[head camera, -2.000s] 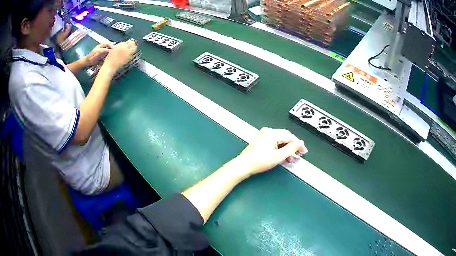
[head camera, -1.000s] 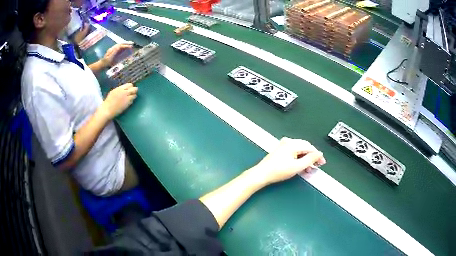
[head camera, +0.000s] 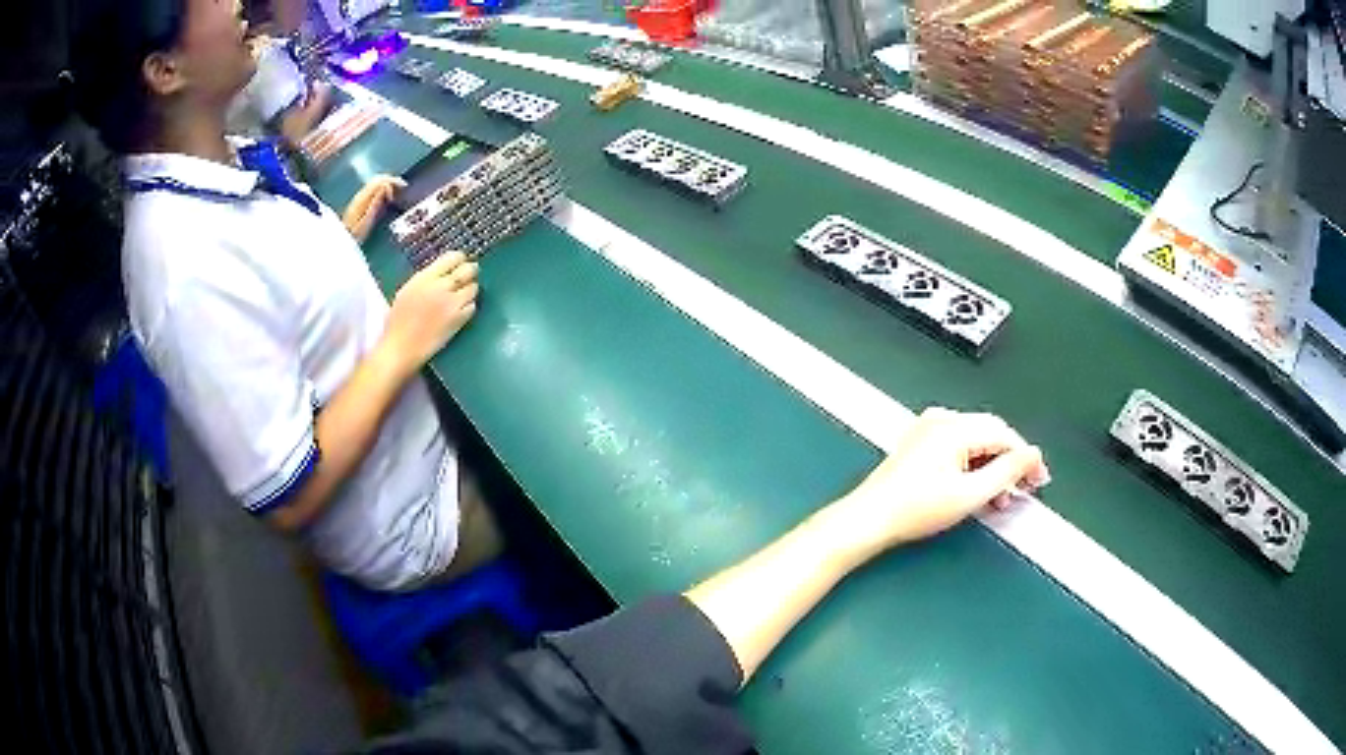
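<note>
My left hand (head camera: 967, 469) rests on the white strip (head camera: 1100, 568) between the green bench and the green belt. Its fingers are curled in with the tips close together; whether something small is between them cannot be told. A silver four-position plate (head camera: 1208, 479) with black curved slots lies on the belt to the right of my hand. A second such plate (head camera: 903, 283) lies on the belt beyond my hand, and a third (head camera: 675, 165) farther up. My right hand is out of the picture.
Small rings lie scattered on the green bench (head camera: 797, 590). A seated person at left has both hands at a stack of plates (head camera: 480, 199). A machine base with warning labels (head camera: 1218, 280) and stacked copper-coloured trays (head camera: 1033, 67) stand across the belt.
The view has shifted, so everything sits farther right. The plates have moved along the belt to the right past my left hand, which keeps its pose. The other person's plate stack has come into clearer view.
</note>
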